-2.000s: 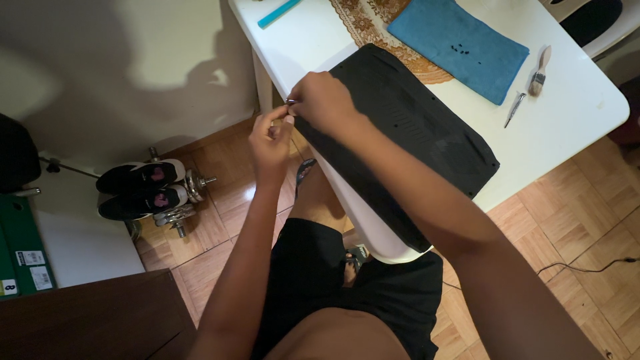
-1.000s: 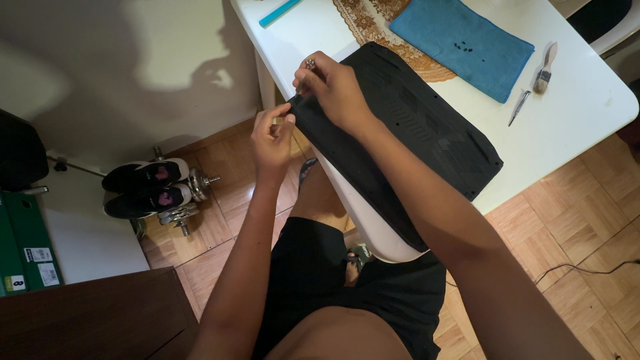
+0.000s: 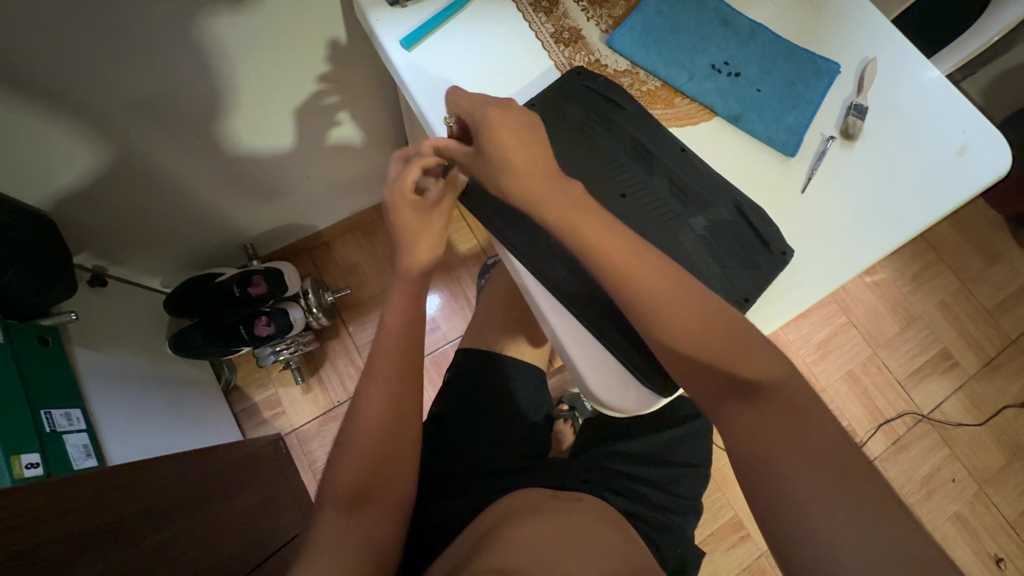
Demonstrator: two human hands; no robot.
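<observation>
A black laptop lies with its vented underside up at the edge of the white table. At its left corner my left hand has its fingers curled together; whether something is between them is too small to tell. Right above, my right hand, with a ring on one finger, meets the left fingertips, and its fingers hide much of that corner. Several small dark screws rest on a folded blue cloth behind the laptop. A small screwdriver and a wooden-handled brush lie to the right of the cloth.
A lace-patterned mat runs partly beneath the cloth. At the back left of the white table is a turquoise strip. Black shoes rest by dumbbells on the left. A cable crosses the floor at right.
My right hand was raised above the laptop's corner a second ago; now its fingers have come down to my left fingertips. The laptop and the tools have stayed in place.
</observation>
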